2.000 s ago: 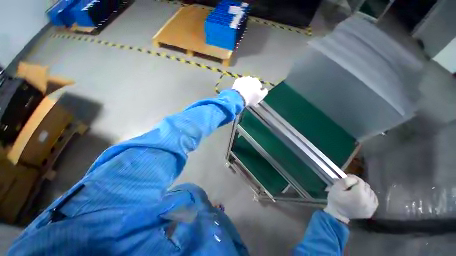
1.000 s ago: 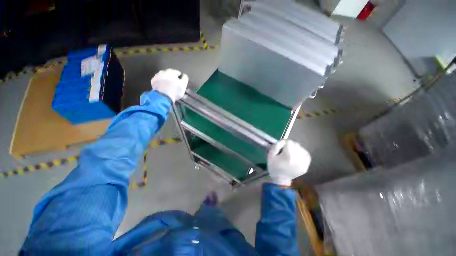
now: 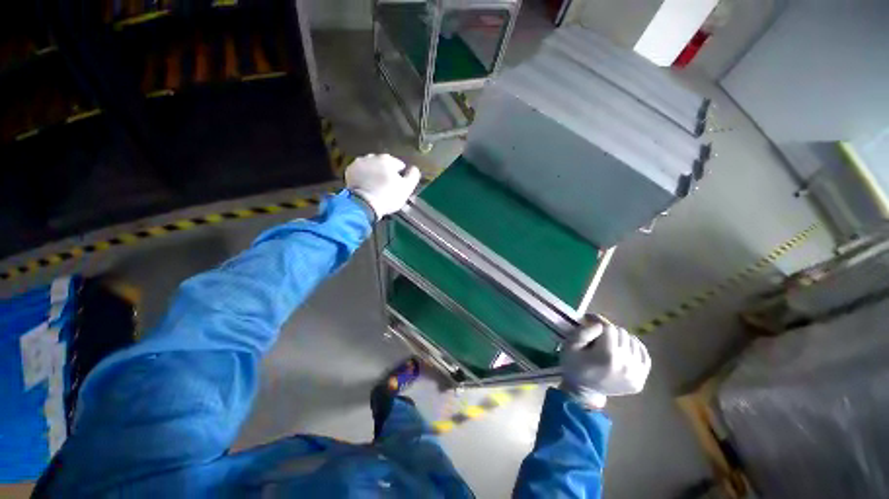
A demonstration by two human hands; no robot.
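Observation:
A silver-framed trolley (image 3: 598,283) with green mat decks stands in front of me. Several flat grey metal chassis (image 3: 556,151) stand upright side by side at the far end of its top deck. The near part of the green mat (image 3: 517,229) is bare. My left hand (image 3: 382,183), in a white glove, is closed around the left end of the silver push handle (image 3: 487,261). My right hand (image 3: 604,361), also in a white glove, is closed around its right end. The lower green deck shows below the handle.
Another trolley (image 3: 429,83) with green decks stands ahead. Dark shelving (image 3: 224,127) is at the upper left. Blue units (image 3: 34,351) lie at the left edge. A film-wrapped load (image 3: 809,390) on a pallet is at the right. Yellow-black tape (image 3: 175,229) crosses the floor.
The trolley has moved forward across the floor, both hands still on its handle. The blue units have shifted to the lower left edge, and the second trolley has come into view ahead.

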